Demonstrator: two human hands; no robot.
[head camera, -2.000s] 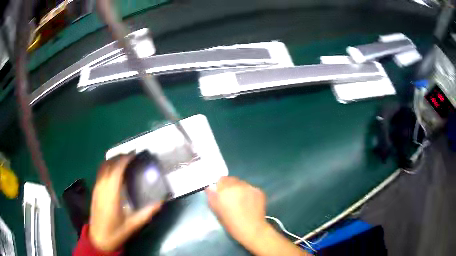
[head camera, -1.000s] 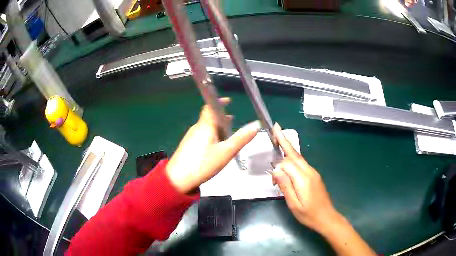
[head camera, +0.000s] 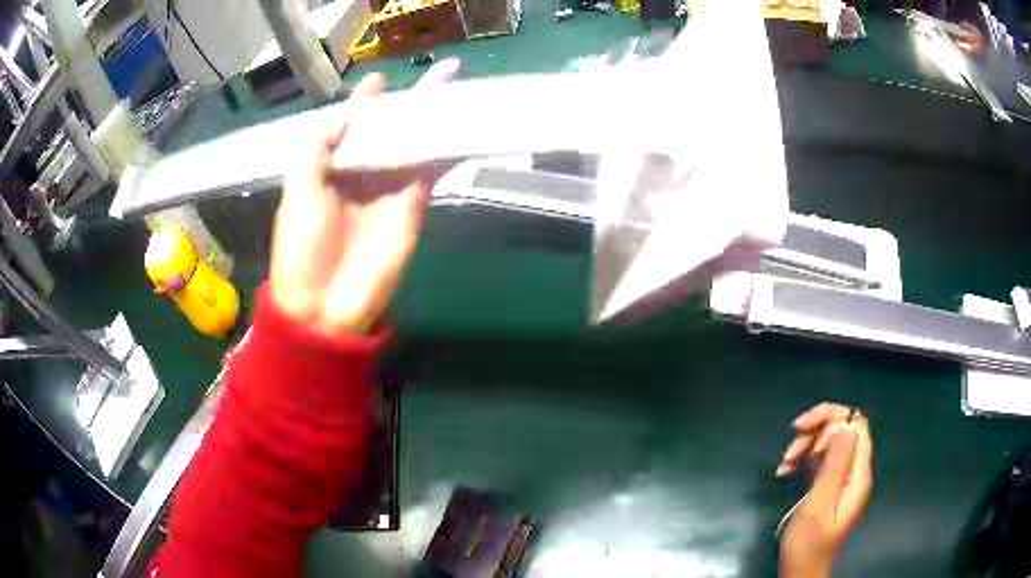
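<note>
A white LED desk lamp (head camera: 509, 113) is lifted above the mat, blurred and glaring, its long strip pointing left and its broad base end at the centre right. My left hand (head camera: 351, 215), in a red sleeve, holds the strip from below. My right hand (head camera: 831, 480) is low at the right with curled fingers, apart from the lamp. It holds nothing visible, and a thin white cord runs beside it. A dark square block (head camera: 481, 536) lies at the bottom edge. A black slab (head camera: 387, 497) lies partly hidden behind my left sleeve.
Several folded lamps (head camera: 893, 311) lie on the green mat (head camera: 543, 418) across the back and right. Other lamps (head camera: 130, 395) are at the left. A yellow duck-shaped item (head camera: 190, 280) stands near clear plastic. A dark object sits at the lower right edge.
The lamp has been raised off the mat and turned, its strip now across the view to the left. My right hand has let go and moved down right. The view has shifted slightly.
</note>
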